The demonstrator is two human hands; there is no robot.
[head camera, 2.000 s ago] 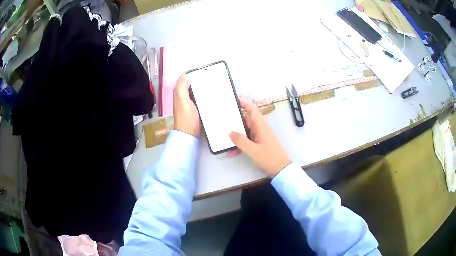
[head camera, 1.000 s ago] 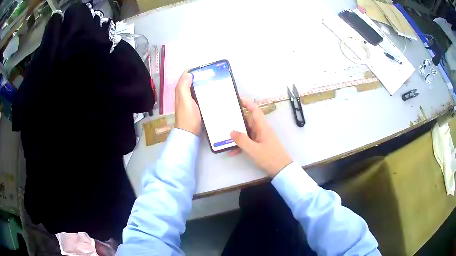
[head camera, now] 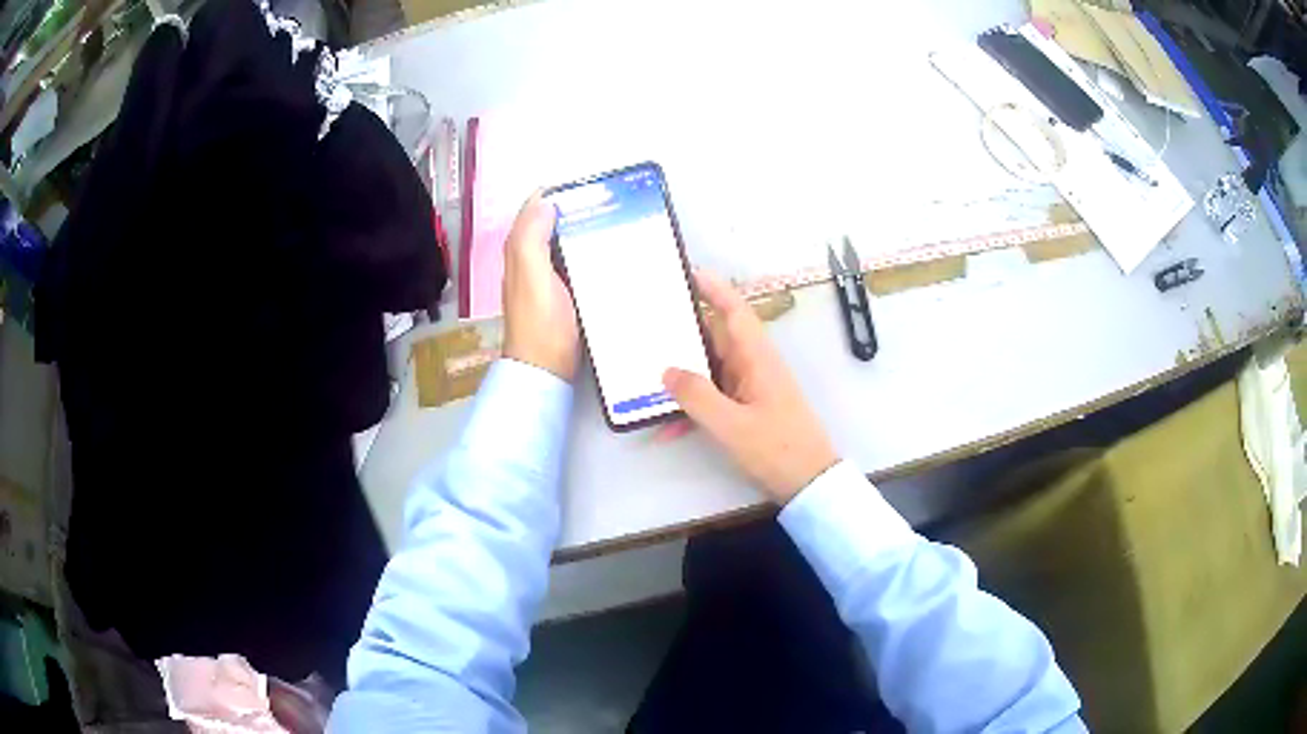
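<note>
A smartphone [head camera: 625, 294] with a black edge and a bright screen, blue at its top and bottom, is held above the table's front part. My left hand [head camera: 541, 301] holds it along its left edge. My right hand [head camera: 748, 394] holds its lower right side, with the thumb on the lower part of the screen and the other fingers partly hidden behind the phone. Thread snips [head camera: 853, 301] lie on the table to the right of my right hand, blades pointing away from me.
Black garments [head camera: 237, 344] hang over the table's left side, with pink cloth [head camera: 215, 691] below. A pink booklet [head camera: 485, 215], measuring tape [head camera: 975, 245], white paper [head camera: 1125, 215] with a dark phone-like object [head camera: 1039, 78], and a small dark object [head camera: 1178, 274] lie on the table [head camera: 631, 495].
The phone's screen has gone from nearly all white to showing a blue header and a blue bar at the bottom. The hands keep their hold; the view has shifted slightly.
</note>
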